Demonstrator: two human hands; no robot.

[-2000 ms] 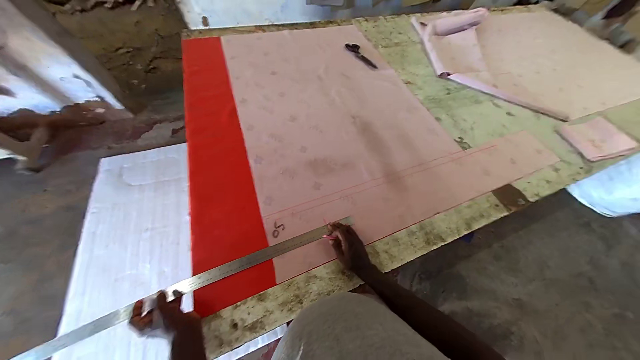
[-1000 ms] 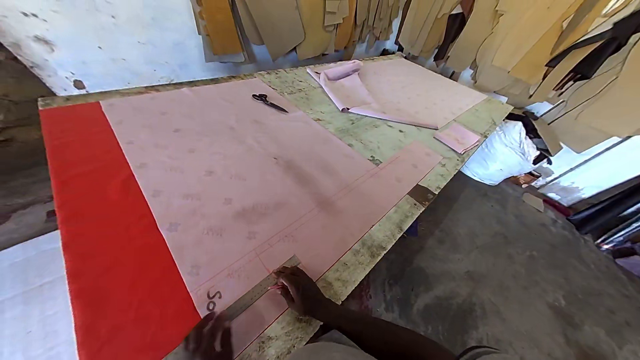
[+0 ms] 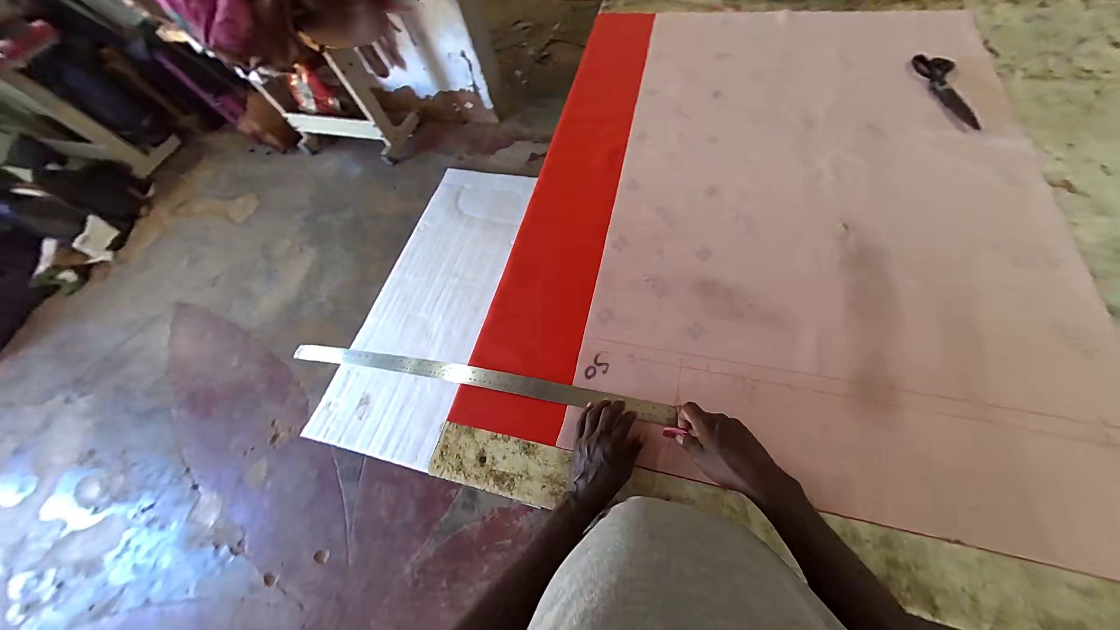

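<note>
A long metal ruler [image 3: 499, 378] lies across red fabric [image 3: 560, 245] and pink patterned fabric [image 3: 770, 219], its far left part sticking out past the table. My left hand [image 3: 605, 446] rests with fingers spread on the ruler near its right end, pressing on it. At that right end, my right hand [image 3: 722, 442] holds a small pink marking piece, perhaps chalk, against the pink fabric. Thin red lines run along the fabric's near side, with a short cross line by the ruler's end. Dark handwritten marks [image 3: 596, 366] stand just above the ruler. Dark-handled scissors [image 3: 947, 92] lie on the pink fabric at upper right.
The stained worktable [image 3: 503, 455] shows along the near edge and at the right. A white panel [image 3: 429, 289] is left of the table, lower than its top. Beyond the concrete floor [image 3: 236, 254] are a white-framed stand [image 3: 332, 127] and piles of dark cloth [image 3: 79, 201].
The view has swung far to the left. The ruler, which reached toward the lower left two seconds ago, now lies more crosswise. My left hand has come closer to my right hand since then.
</note>
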